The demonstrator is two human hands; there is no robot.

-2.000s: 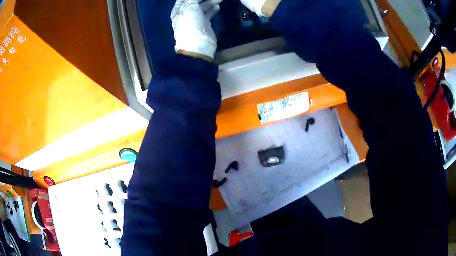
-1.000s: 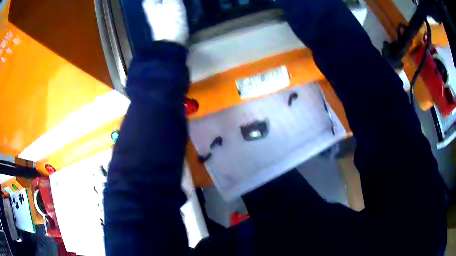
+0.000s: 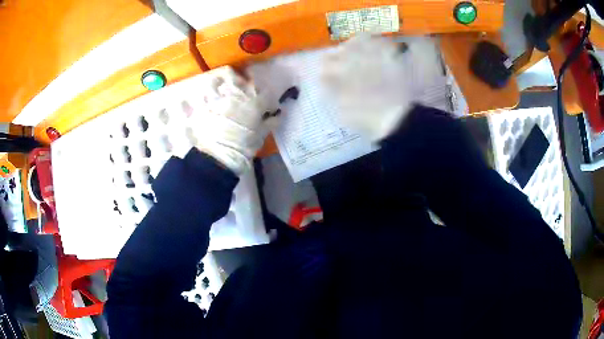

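My left hand, in a white glove, is over the right edge of the white foam tray; its fingers are blurred, and I cannot tell if it holds anything. Small black parts sit in pockets on the tray's left side. My right hand, also gloved and strongly blurred, is over the record sheet; its fingers cannot be made out. A small curved black piece lies between the hands, with another beside my left hand. The larger black piece is not visible.
The orange ledge behind has a red button and green buttons. A black pad lies on the ledge at right. A right-hand foam tray bears a smartphone. Red stools stand below at left.
Both hands have come back from the machine opening, the left to the foam tray and the right over the sheet. The view has tilted down, showing the right-hand tray and more of the left one.
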